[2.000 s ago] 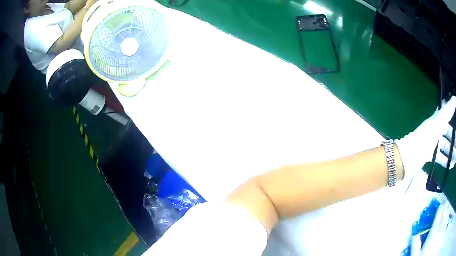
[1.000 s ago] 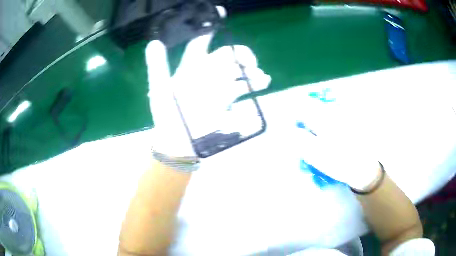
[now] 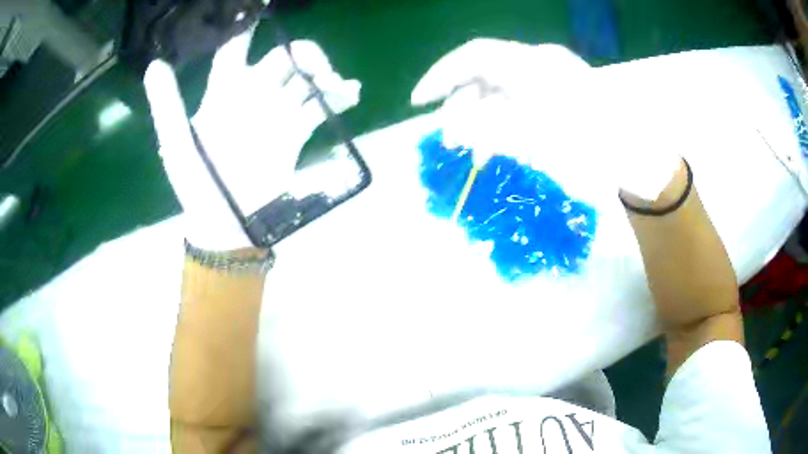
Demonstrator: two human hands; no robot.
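My left hand (image 3: 257, 124), in a white glove, holds a black phone middle frame (image 3: 306, 213) at the upper left. The palm shows through its open window and the fingers reach its far end. My right hand (image 3: 540, 106), also white-gloved, holds a glossy blue film piece (image 3: 523, 213) with a yellow stripe across it. The film hangs from the fingers over the white bench; whether it touches the bench I cannot tell. The right fingertips are partly washed out by glare.
The white wrapped bench (image 3: 372, 328) runs across the view. Behind it is the green belt (image 3: 390, 53) with a blurred blue piece (image 3: 594, 27). More blue film (image 3: 791, 106) lies at the far right. A green-rimmed fan (image 3: 18, 399) is at the lower left.
My right hand has moved up and left, and the striped blue film now shows below it. The left hand with the frame sits further left in view; the camera has turned.
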